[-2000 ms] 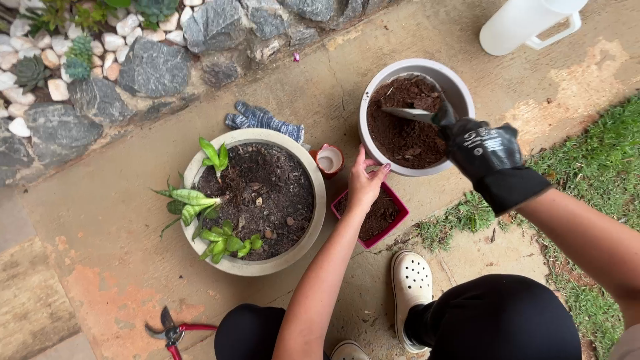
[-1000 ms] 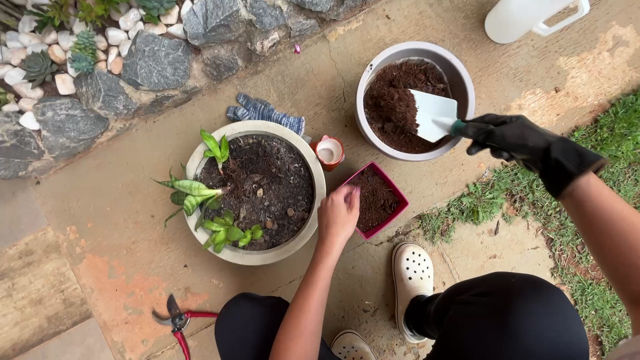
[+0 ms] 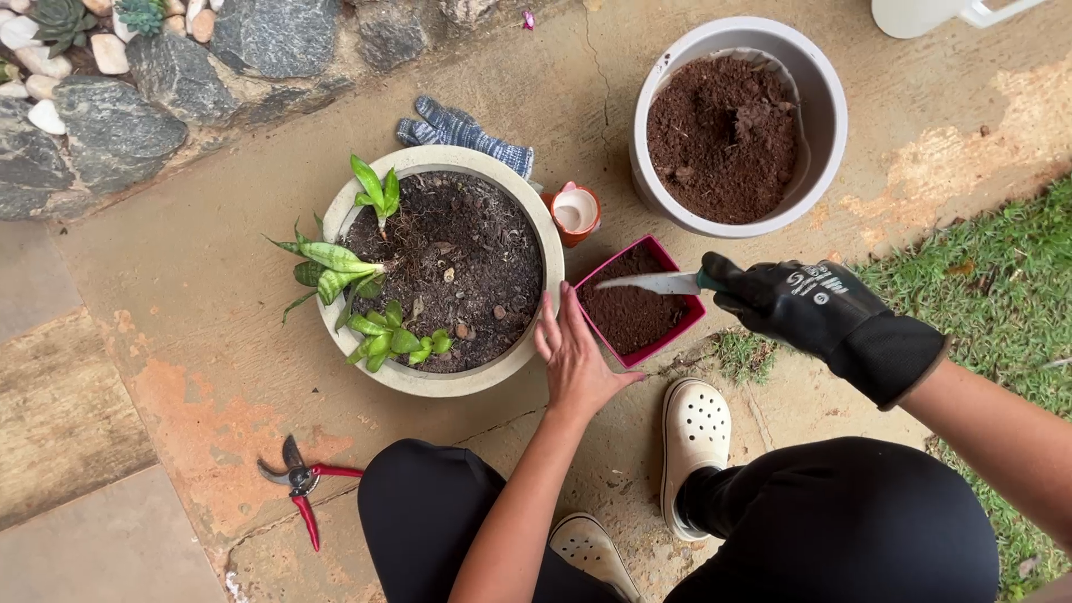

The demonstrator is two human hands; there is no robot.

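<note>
My right hand (image 3: pixel 796 310), in a black coated glove, grips a garden trowel (image 3: pixel 653 283) by its handle; the blade is over the soil in a square magenta pot (image 3: pixel 697 311). My bare left hand (image 3: pixel 578 360) has its fingers spread at that pot's left side, holding nothing; whether it touches the pot is hard to tell. Left of it stands a round stone-coloured planter (image 3: pixel 435 383) with dark soil, a variegated snake plant (image 3: pixel 335 266) and small green plants (image 3: pixel 389 339). A grey round pot (image 3: pixel 825 126) with brown soil stands at upper right.
A small orange cup (image 3: pixel 575 209) and a blue knitted glove (image 3: pixel 465 134) lie near the planter. Red-handled pruning shears (image 3: pixel 301 479) are at lower left, a white jug (image 3: pixel 913 12) at top right. A stone border (image 3: pixel 117 130) edges the upper left; grass (image 3: pixel 988 268) is at right.
The trowel has moved from the grey pot to over the magenta pot. My left hand, over the magenta pot's left edge a second ago, now spreads its fingers beside it.
</note>
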